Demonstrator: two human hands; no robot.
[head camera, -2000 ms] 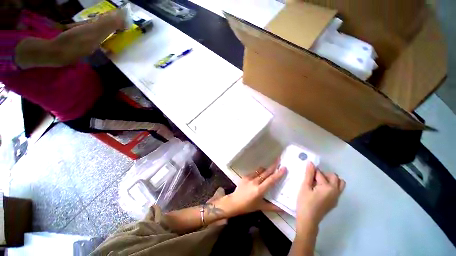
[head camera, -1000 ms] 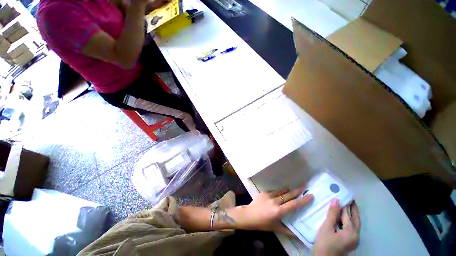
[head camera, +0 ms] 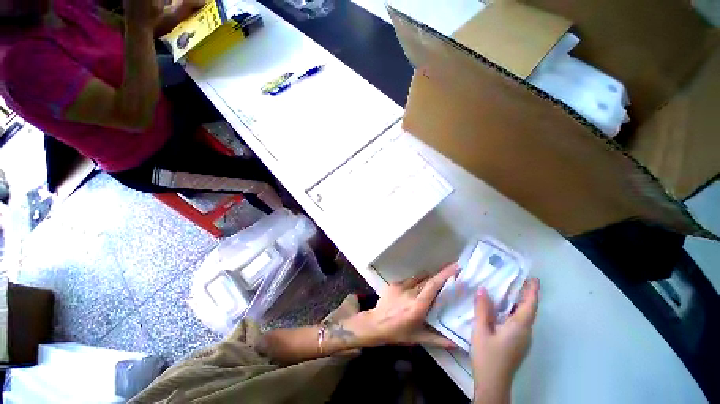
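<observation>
A white product [head camera: 477,272] with a grey round spot at its upper end lies in a shallow translucent tray [head camera: 520,258] at the table's near edge. My left hand [head camera: 405,312] holds the tray's left side, with its fingers on the rim and its thumb low by the table edge. My right hand [head camera: 502,331] rests on the lower right part, fingers on the product and along the tray's right rim. The lower end of the product is partly hidden by my hands.
A stack of printed sheets [head camera: 387,197] stands just beyond my left hand. A large open carton [head camera: 505,150] with white wrapped items [head camera: 588,88] stands behind. Pens [head camera: 294,80] lie farther left. A coworker in a pink top [head camera: 87,87] handles yellow boxes [head camera: 207,39]. A plastic bag of trays [head camera: 251,272] is on the floor.
The view has swung back and forth. The tray's raised rim now shows around the product. My right hand's fingers have shifted and spread over the product and the tray's right side.
</observation>
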